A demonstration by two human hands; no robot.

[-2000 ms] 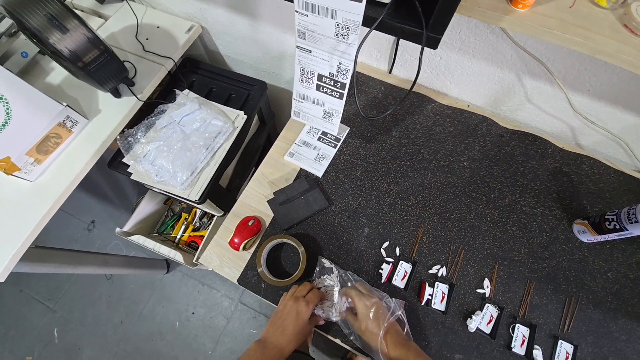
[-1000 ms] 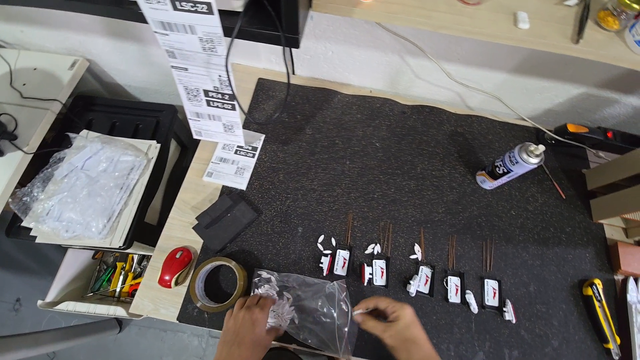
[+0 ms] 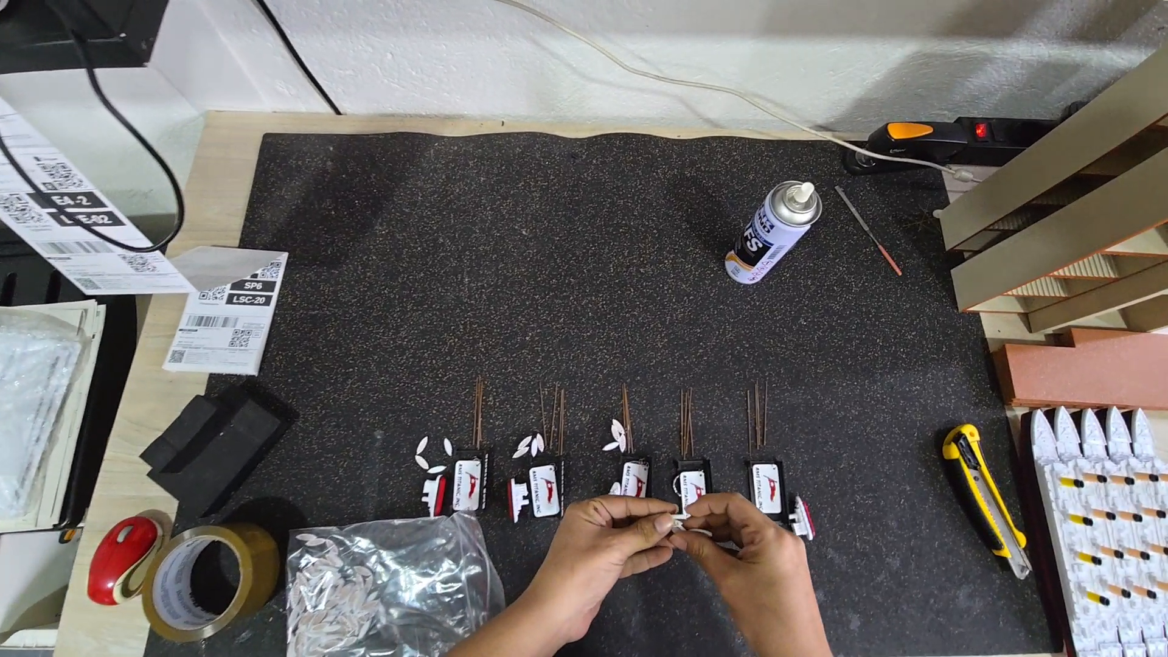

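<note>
My left hand and my right hand meet at the lower middle, fingertips pinching small white pieces between them; how many is hard to tell. Beyond them runs a row of small black items with white printed cards, several thin brown rods above each. Small white leaf-shaped pieces lie by the three leftmost sets. Small red and white parts sit beside some cards. Left of my hands lies a clear plastic bag holding many white leaf-shaped pieces.
Packing tape, a red computer mouse and black blocks are at left, near printed labels. A spray can stands at upper right. At right lie a yellow utility knife, a white multi-part model and stacked panels.
My left hand has left the plastic bag and now meets my right hand right of it. The view has shifted to the right and looks closer.
</note>
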